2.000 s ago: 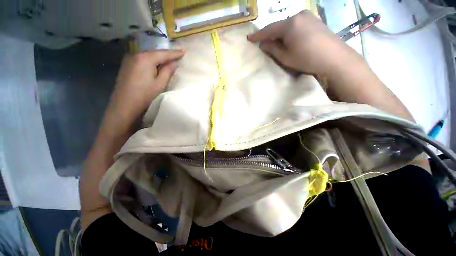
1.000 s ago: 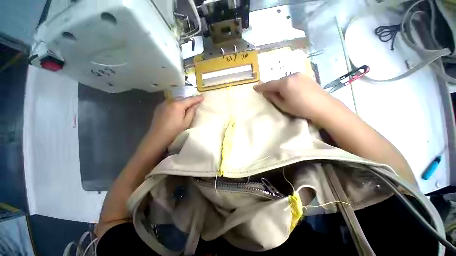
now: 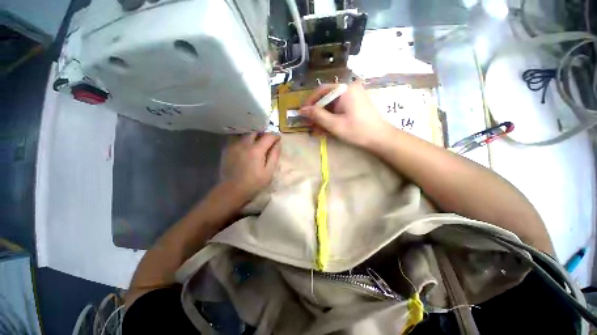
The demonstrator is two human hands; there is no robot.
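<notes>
The beige bag [image 3: 373, 196] spreads from the clamp frame over the wearer's lap, its zipper [image 3: 347, 278] showing at the opening. A yellow seam tape [image 3: 322, 216] runs up its middle to the frame. My right hand [image 3: 350, 118] holds a whitish pen-like tool [image 3: 331, 96] over the window of the yellow-orange clamp frame [image 3: 286, 103], covering its right part. The tool's tip is hidden by the fingers. My left hand [image 3: 251, 159] lies on the bag's upper left edge, just below the frame, fingers bent; whether it pinches the fabric is unclear.
The white machine head [image 3: 190, 78] with a red switch [image 3: 89, 94] stands at upper left. A marked base plate [image 3: 409, 118] lies right of the frame. Red-and-black snips [image 3: 488, 135], a black cord [image 3: 541, 80] and a blue tool [image 3: 576, 260] lie at right. Beige straps [image 3: 582, 91] are at upper right.
My right hand has left the bag's upper right edge and is now over the clamp frame with the pen-like tool. My left hand stays at the bag's edge, its fingers more bent.
</notes>
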